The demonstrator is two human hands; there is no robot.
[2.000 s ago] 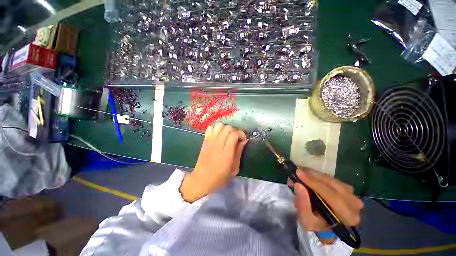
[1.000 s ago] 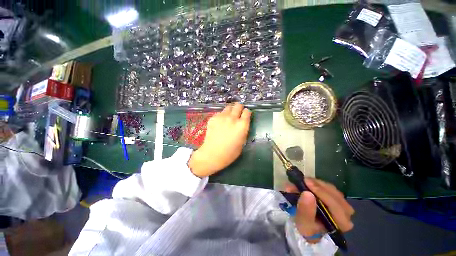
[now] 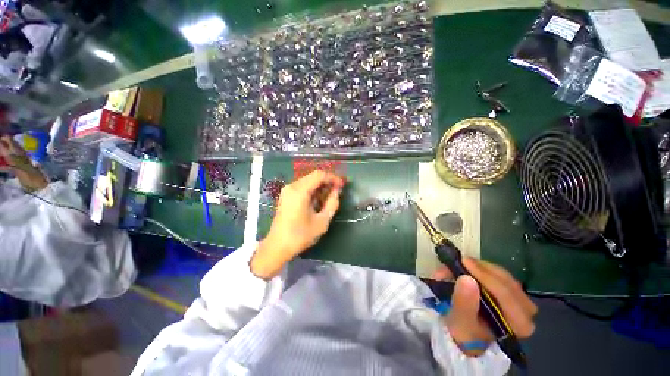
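My right hand (image 3: 488,301) grips the black soldering iron (image 3: 470,275) with yellow stripes. Its thin tip is over the left edge of the pale card, right of some small bits (image 3: 386,208) on the mat. My left hand (image 3: 303,217) is at the near edge of the loose red wires (image 3: 312,166) and partly hides them. Its fingers are curled, thumb near the fingertips; whether it pinches something is too small to tell. Solder wire (image 3: 356,219) shows right of my left hand. Dark small components (image 3: 275,187) lie left of the red wires.
Behind is the clear tray (image 3: 323,81) of shiny parts. The tip cleaner tin (image 3: 476,153) stands on the pale card (image 3: 433,253). The fume fan (image 3: 562,187) and labelled bags (image 3: 551,40) are right; solder spool (image 3: 158,176) and blue stick (image 3: 204,194) left. Another person's sleeve (image 3: 59,242) is far left.
My left hand moved from the work spot to over the red wires and the tray's front edge, then back toward me with fingers curled. The iron tip moved right, off the work spot.
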